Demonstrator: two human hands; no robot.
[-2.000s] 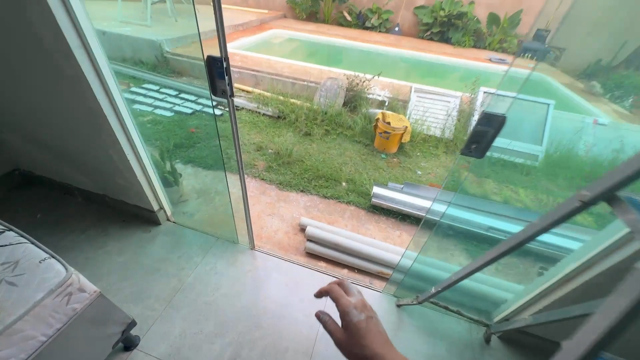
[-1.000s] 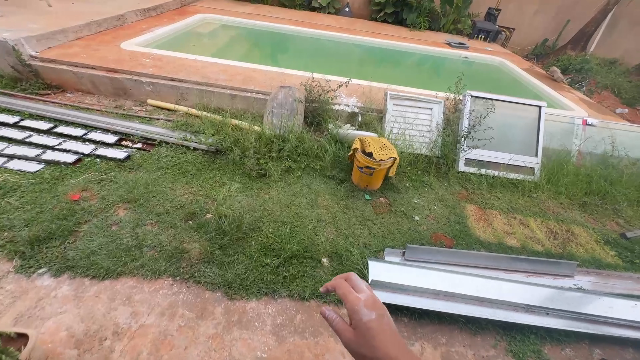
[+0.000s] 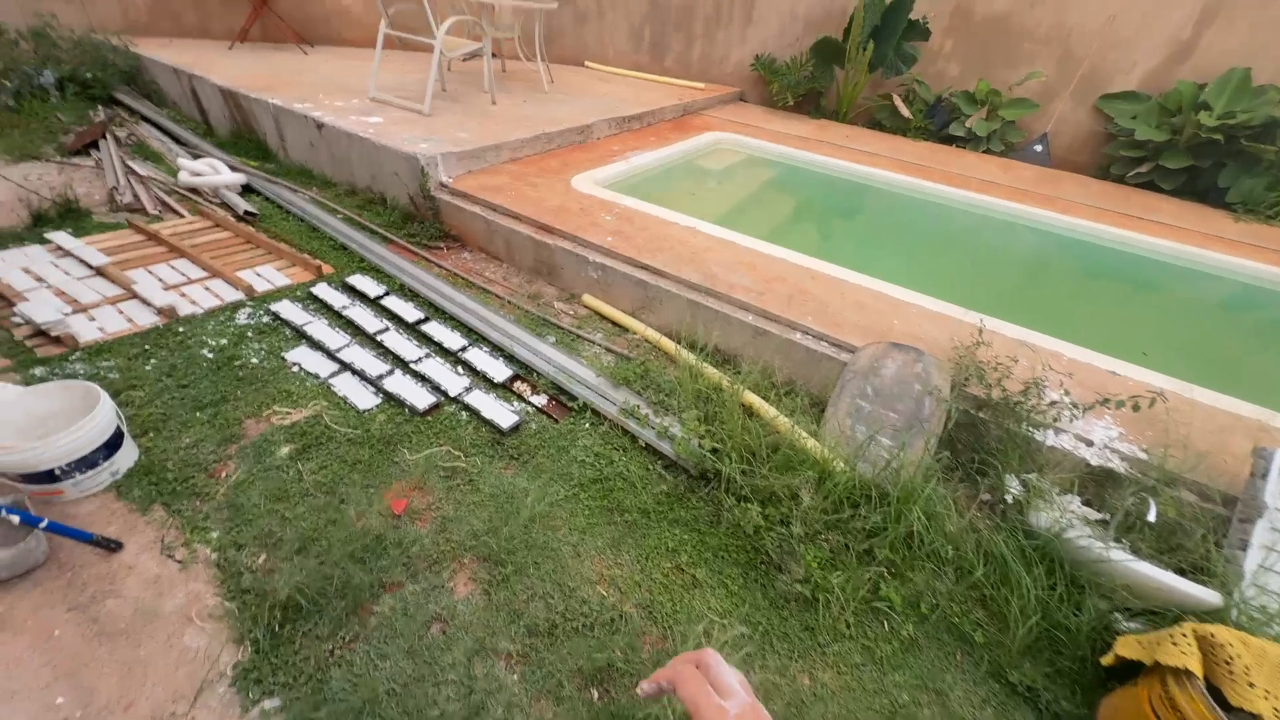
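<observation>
At the bottom edge, right of centre, part of my right hand (image 3: 706, 686) shows above the grass, its fingers bent and marked with pale residue. Nothing is seen in it, though most of the hand is cut off. My left hand is outside the picture. Farther off on the grass lie rows of white rectangular pieces in dark molds (image 3: 402, 345). More white pieces rest on a wooden pallet (image 3: 200, 250) behind them. A white plastic bucket (image 3: 65, 440) stands at the left edge, with a blue-handled tool (image 3: 60, 527) below it.
Long metal profiles (image 3: 450, 310) and a yellow pipe (image 3: 715, 378) cross the grass. A worn oval slab (image 3: 887, 408) leans by the raised edge of the pool (image 3: 930, 260). A yellow bucket with a yellow cloth (image 3: 1190, 665) is at lower right. Chairs (image 3: 435, 50) stand on the concrete platform.
The view has passed through the glass doorway and turned left over the yard. The white bucket and pallet have come into view. My right hand now shows lower in the frame.
</observation>
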